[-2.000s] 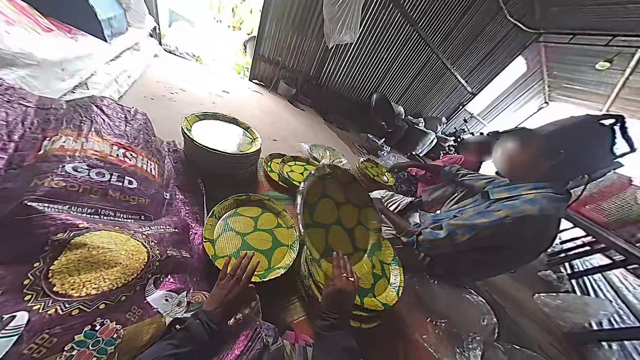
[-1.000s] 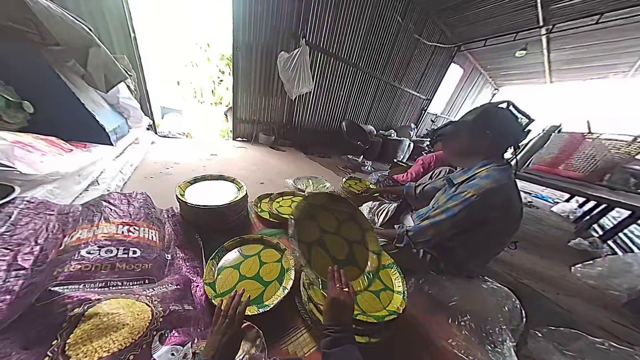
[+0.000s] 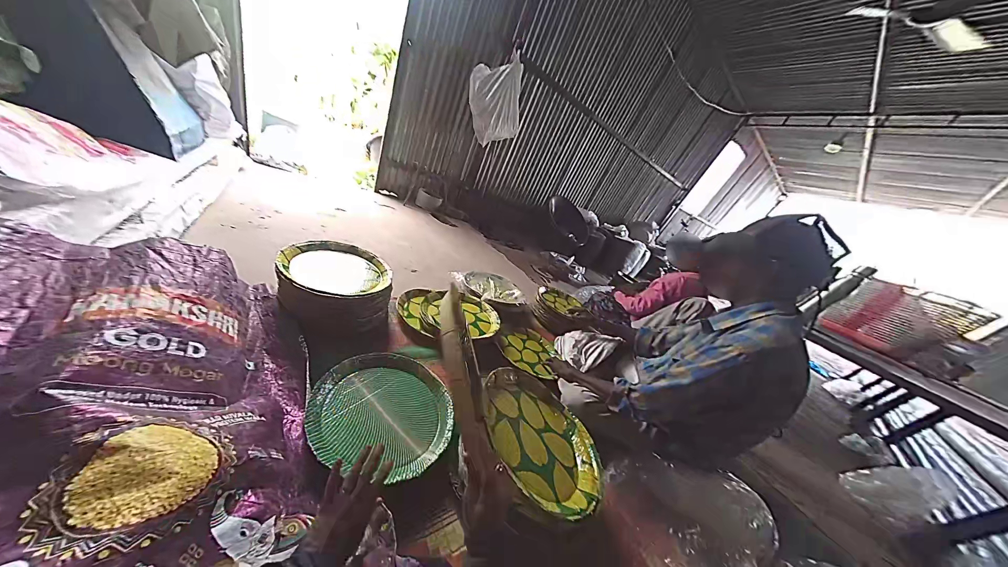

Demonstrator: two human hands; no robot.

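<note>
My left hand (image 3: 350,492), fingers spread, is at the near rim of a green ribbed plate (image 3: 379,417), holding nothing that I can see. My right hand (image 3: 487,494) is dark and blurred. It holds a plate (image 3: 459,358) upright, seen almost edge-on, brown on the side towards me. Just right of it lies a stack of plates with a yellow-and-green leaf pattern (image 3: 539,445). Farther off are a tall stack of plates (image 3: 334,269) with a bright, shiny top and a few leaf-patterned plates (image 3: 461,315). The right hand's fingertips are not clear.
A purple printed sack (image 3: 150,339) fills the left side. To the right sits a person in a checked shirt (image 3: 709,378), with another person in pink (image 3: 665,293) beyond. Clear plastic wrapping (image 3: 693,504) lies at the near right. A corrugated metal wall (image 3: 583,118) stands behind.
The plate in my right hand has turned from showing its brown face to nearly edge-on. A plain green plate shows by my left hand, where a leaf-patterned one was.
</note>
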